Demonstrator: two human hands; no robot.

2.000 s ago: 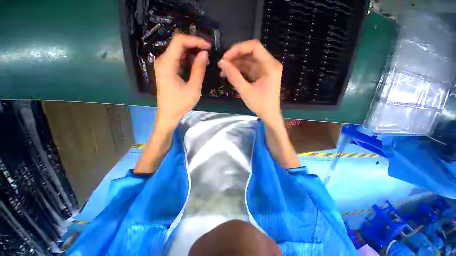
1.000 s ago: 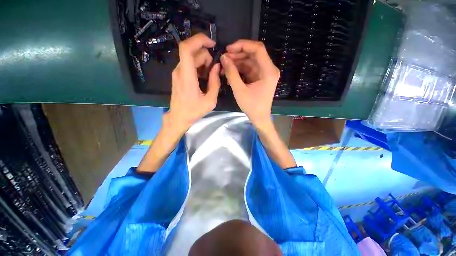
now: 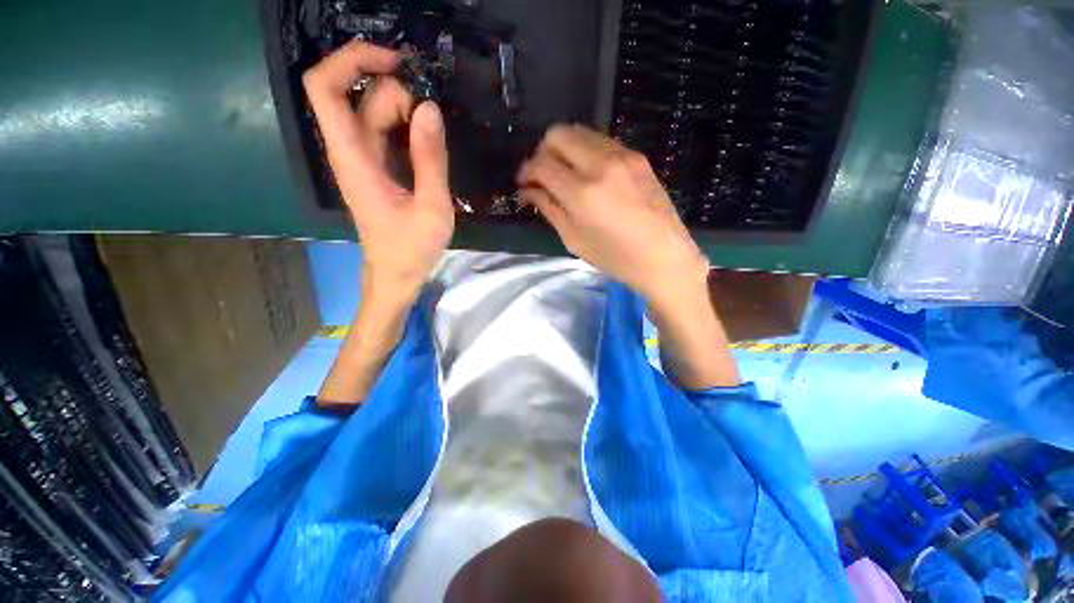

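The black work tray (image 3: pixel 554 71) lies on the green bench. My left hand (image 3: pixel 389 159) is over the jumbled black plastic parts (image 3: pixel 365 21) at the tray's left, thumb and fingers apart; whether a part is between the fingertips I cannot tell. One black part (image 3: pixel 508 77) lies apart in the tray's middle. My right hand (image 3: pixel 607 194) is slightly blurred near the small metal contacts (image 3: pixel 501 205) at the near edge; its fingertips are close together and any piece in them is too small to see. Rows of finished parts (image 3: pixel 730 106) fill the tray's right side.
Clear plastic trays (image 3: pixel 983 212) are stacked on the bench at the right. Wrapped black strips (image 3: pixel 83 412) stand at lower left beside a cardboard box (image 3: pixel 206 330). Blue stools (image 3: pixel 913 507) stand on the floor at lower right.
My hands have moved apart from their meeting point over the tray's middle. My left hand went left and up to the jumbled parts; my right hand went slightly right and down towards the contacts.
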